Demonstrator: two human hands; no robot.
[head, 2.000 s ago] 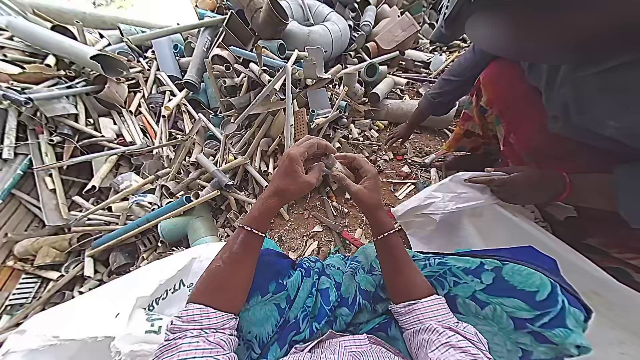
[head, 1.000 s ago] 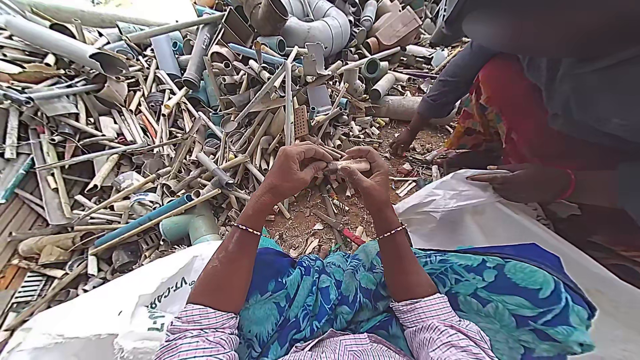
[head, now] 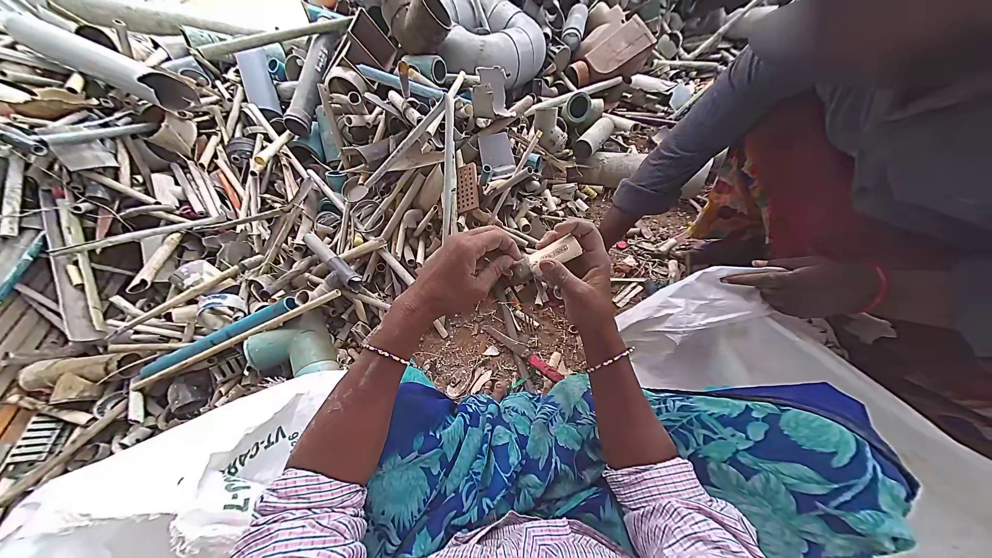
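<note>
Both my hands meet in the middle of the view, above littered ground. My right hand [head: 580, 267] grips a short cream plastic pipe piece [head: 559, 252] between thumb and fingers; it bears writing. At the pipe's left end, the fingers of my left hand [head: 469, 271] pinch something small and greyish, whose kind I cannot tell. On the ground below lies a tool with a red handle [head: 545, 367], partly hidden. A large heap of scrap plastic pipes [head: 310, 178] spreads behind and left of my hands.
At the right a co-worker's arm [head: 690, 139] reaches to the ground, and the other hand [head: 814, 285] rests by a white sack [head: 713, 341]. Another white sack [head: 139, 480] lies at the lower left. A green pipe elbow [head: 298, 345] and a blue pipe [head: 217, 335] lie near my left forearm.
The cream pipe piece, tilted between my hands, shows more of its printed side now than one second ago. My hands have stayed close together.
</note>
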